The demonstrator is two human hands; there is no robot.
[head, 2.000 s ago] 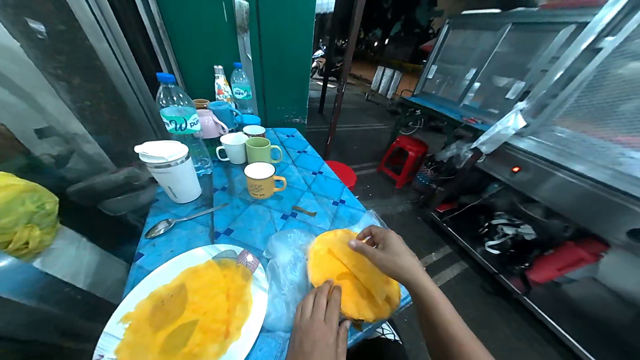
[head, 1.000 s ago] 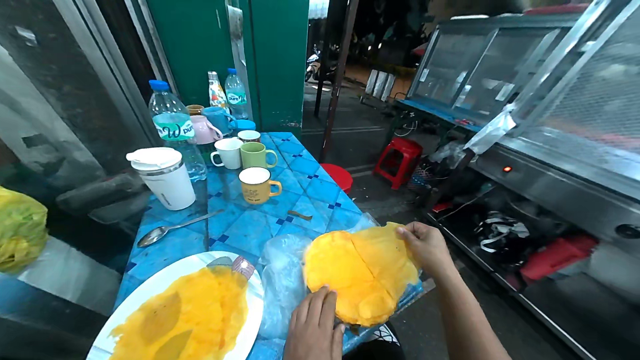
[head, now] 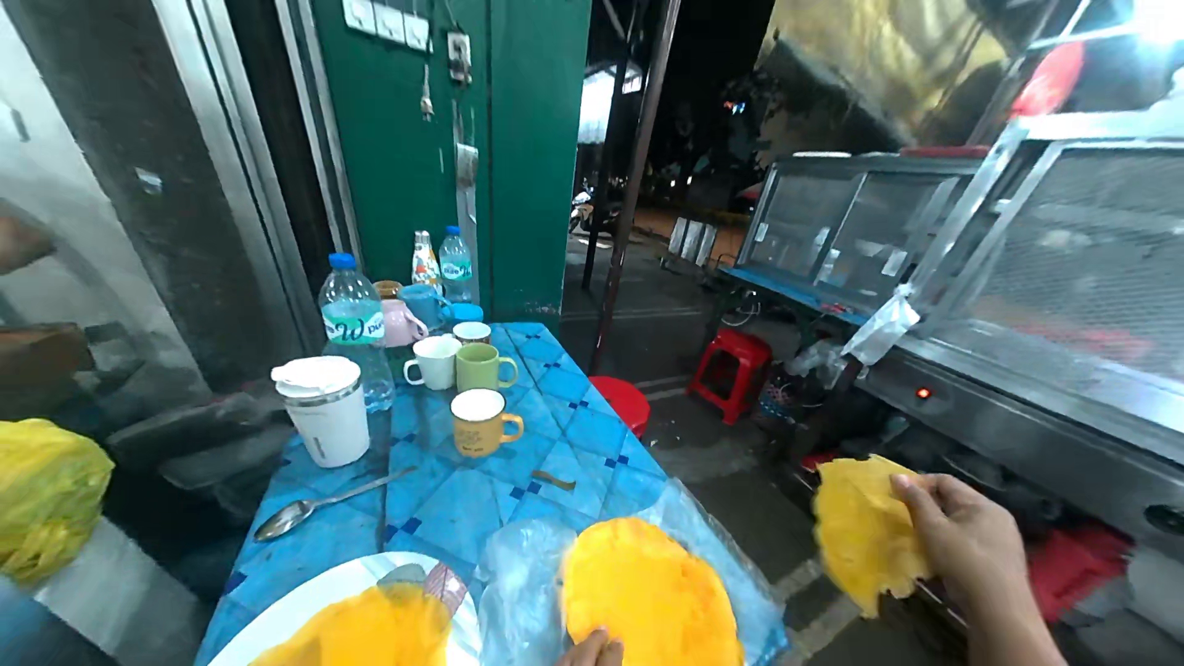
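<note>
My right hand (head: 971, 546) pinches a thin, ragged yellow-orange sheet (head: 868, 535) between thumb and fingers, held up past the table's right edge. Only the fingertips of my left hand (head: 592, 647) show at the bottom, touching the lower left edge of a round stack of orange sheets (head: 652, 592). That stack lies on clear plastic (head: 525, 583) on the blue patterned table. Left of it, a white plate (head: 305, 606) holds more orange sheets, with a small purplish patterned piece (head: 446, 588) at its rim.
A spoon (head: 296, 513), a lidded white tumbler (head: 326, 412), several mugs (head: 479, 424) and water bottles (head: 351, 324) stand or lie farther back on the table. Red stools (head: 731, 375) are beyond its right edge. A metal food cart (head: 1045, 370) is at the right, a yellow bag (head: 46, 495) at the left.
My right hand has moved right, away from the stack, with a sheet lifted off it; earlier that hand was at the stack. My left hand stays by the stack. The view has tilted up.
</note>
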